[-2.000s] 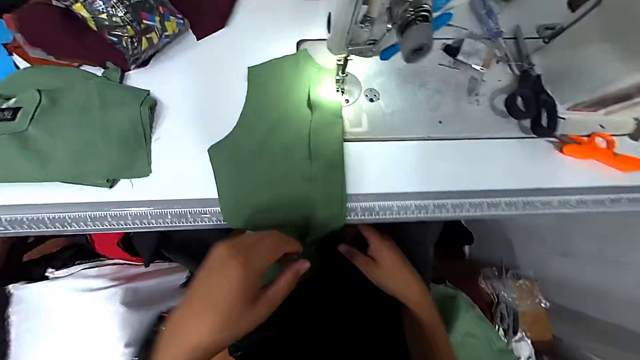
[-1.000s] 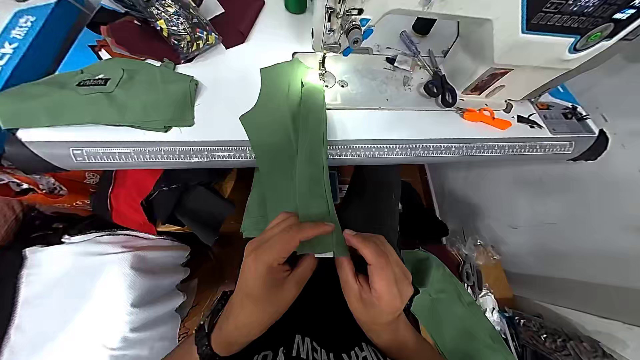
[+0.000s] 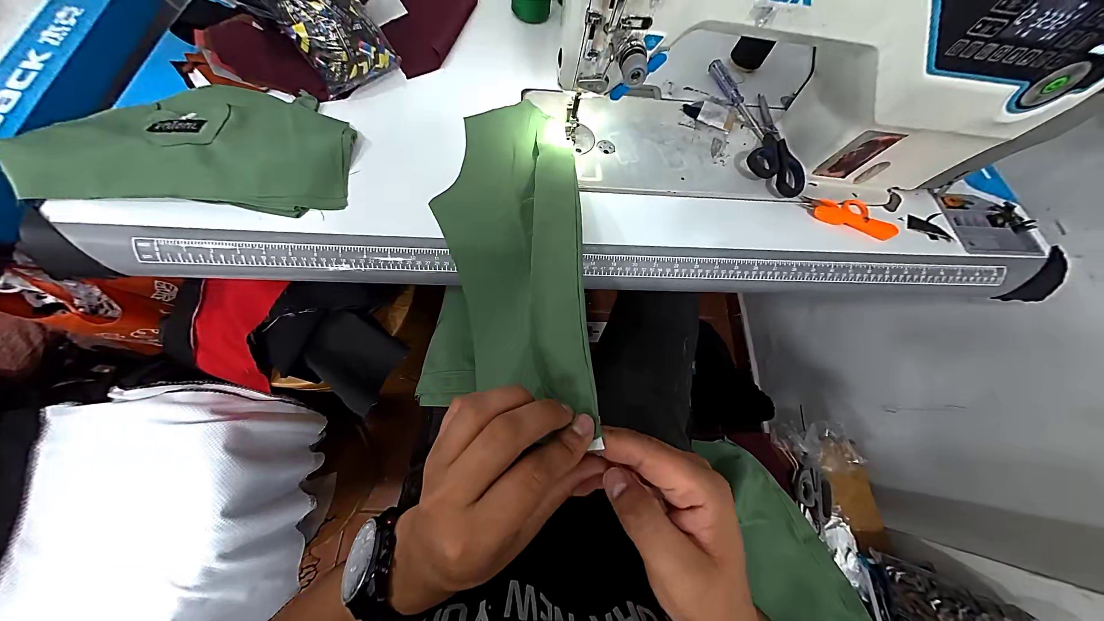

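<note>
A long green fabric piece runs from the lit needle area of a sewing machine over the table's front edge toward me. A fold runs lengthwise along its right part. My left hand, with a watch on the wrist, grips the near end of the fabric, thumb on top. At the lower right corner, my right hand has its fingertips together beside a small white bit. Whether they pinch the cloth is hidden. The presser foot stands at the fabric's far right corner.
A folded green garment piece lies at left on the table. Black-handled scissors, a screwdriver and an orange-handled cutter lie at right. A ruler strip lines the front edge. White fabric is at lower left.
My hands have drawn back from the table edge toward my body, and more of the green fabric shows stretched toward me. The right fingers have moved in to the fabric's corner. The view has widened.
</note>
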